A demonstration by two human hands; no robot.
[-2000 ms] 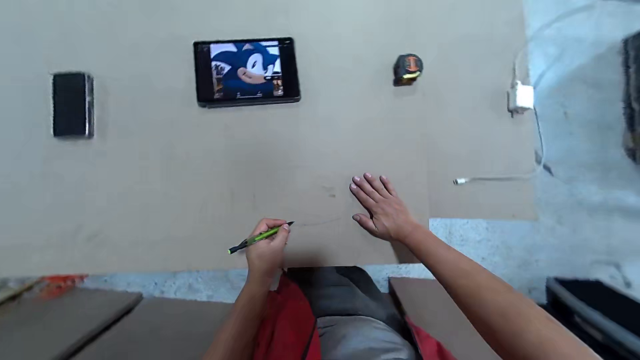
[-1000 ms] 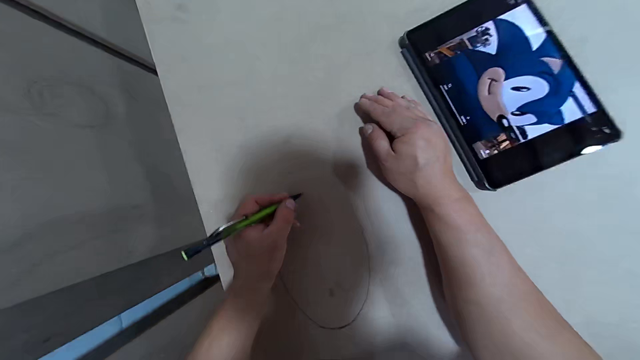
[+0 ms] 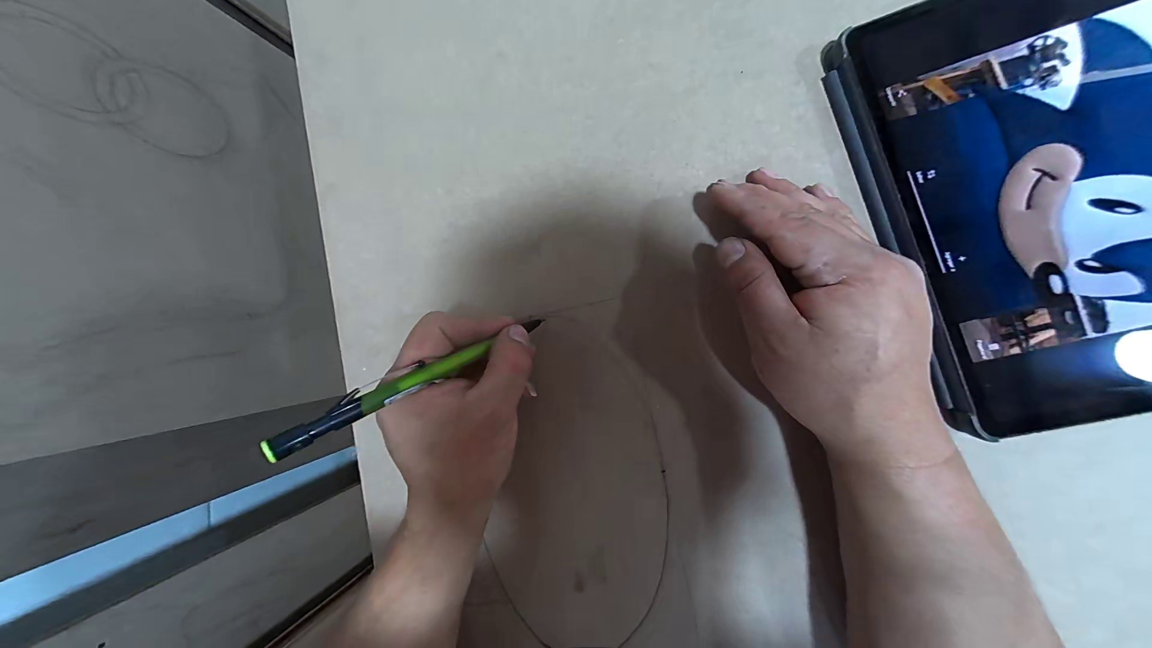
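Observation:
My left hand (image 3: 459, 396) grips a green and black mechanical pencil (image 3: 423, 376), its dark tip at the upper end of a thin pencil-drawn oval (image 3: 667, 504) on a beige board (image 3: 504, 108). A faint line runs right from the tip. My right hand (image 3: 828, 297) rests on the board to the right of the oval, fingers stretched and close together, holding nothing. Just beyond it lies a tablet in a dark case (image 3: 958, 270), showing a blue cartoon character. The fingertips of my right hand are near the tablet's edge.
The board's left edge (image 3: 328, 270) runs down beside my left hand. Left of it is a grey panel (image 3: 162, 261) with faint looping pencil marks. A light-blue strip (image 3: 180, 531) shows at the lower left.
The view has come much closer and turned since the first frame. My right hand lies flatter, its fingers more extended than a second ago. The pencil stays in my left hand.

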